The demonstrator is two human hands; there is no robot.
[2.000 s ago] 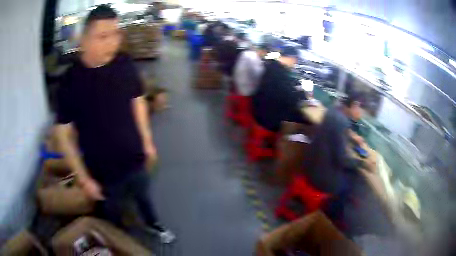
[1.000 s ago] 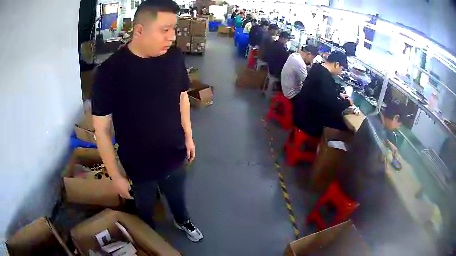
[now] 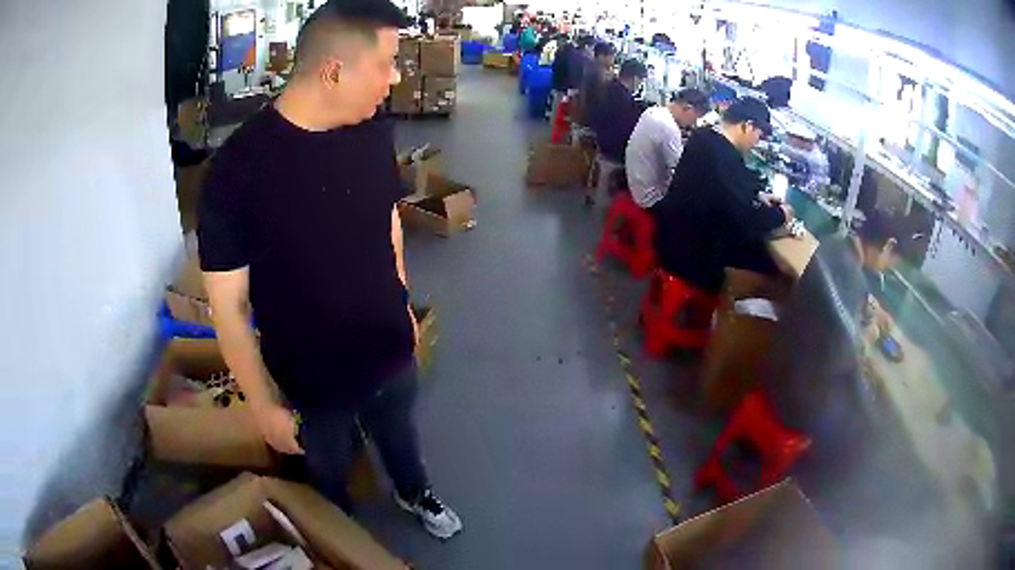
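Note:
Neither of my hands is in the picture. Nearest in front of me, an open cardboard carton stands at the lower right, cut off by the bottom edge; its inside cannot be made out. Another open carton at the lower left holds small white parts. A person in a black T-shirt stands just left of centre, with the head turned to the right.
Seated workers line the green bench on the right, on red stools. Yellow-black tape marks the grey floor. More cartons stand along the white wall. An open carton lies behind the standing person.
The blurred view has steadied and swung right since the first frame. Since the second, the standing person's head has turned further away, and the view has shifted slightly.

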